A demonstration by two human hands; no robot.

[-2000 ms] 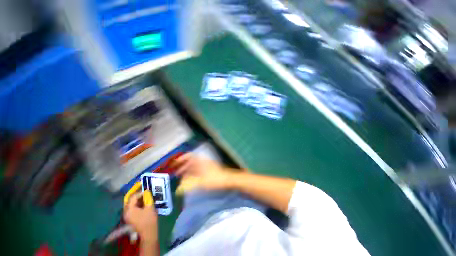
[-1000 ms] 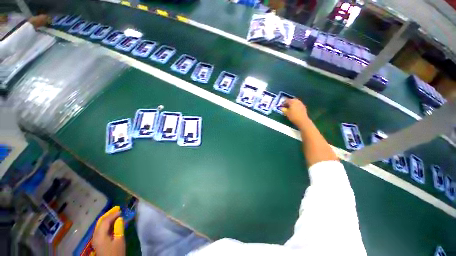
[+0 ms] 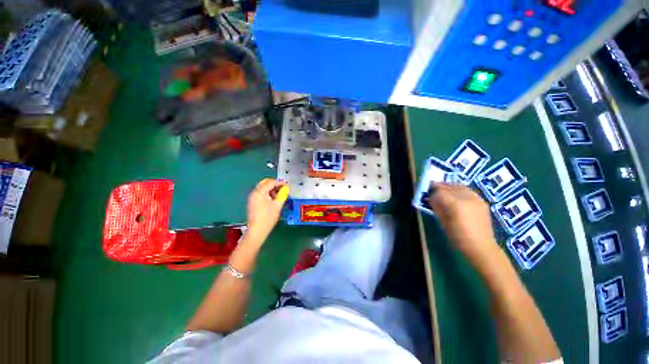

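Note:
A panel [image 3: 328, 161] lies flat in the orange-brown fixture [image 3: 334, 175] on the silver base plate [image 3: 370, 178], below the round press head [image 3: 329, 119]. My left hand [image 3: 267, 202], with yellow finger cots, is beside the plate's left front corner; I see nothing held in it. My right hand [image 3: 455, 206] holds a panel [image 3: 429, 178] by its lower part at the left end of a group of panels [image 3: 517, 207] on the green bench. My right fingers partly cover that panel.
The blue and white heat press [image 3: 334, 50] stands overhead. A red stool [image 3: 139, 218] is at left, with grey tooling [image 3: 213, 92] behind. Panels [image 3: 598, 205] line the conveyor at right. Cartons [image 3: 78, 117] stand at far left.
The view has swung back from the conveyor to the press. My right hand has moved from the belt's panel row to the bench group. A panel now shows beside that group under my right hand.

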